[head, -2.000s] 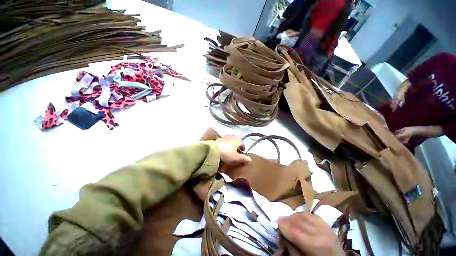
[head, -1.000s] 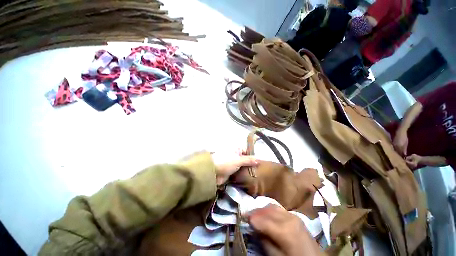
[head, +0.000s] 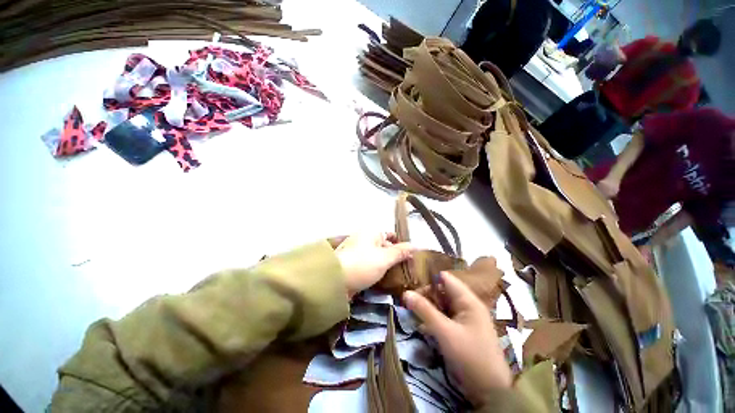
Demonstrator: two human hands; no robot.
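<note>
My left hand (head: 372,260) grips the upper edge of a brown bag panel (head: 476,278) where a strap handle (head: 439,226) stands up in a loop. My right hand (head: 465,332) is just to the right, thumb and fingers at the same panel; whether it holds a tool cannot be told. Below my hands lie overlapping layers with pale backing (head: 337,369) and narrow brown straps (head: 390,373). The lower pile is partly hidden by my forearms and the frame's bottom edge.
Coiled strap handles (head: 439,121) and a long heap of brown panels (head: 556,202) lie to the right. Patterned scraps (head: 218,89) with a dark flat object (head: 134,142) lie at the left. Loose strips (head: 121,28) are at the far left. People stand beyond the heap.
The view has shifted. My right hand has moved up from the pale layers to the panel beside my left hand. My left hand has moved slightly along the panel edge toward the handle.
</note>
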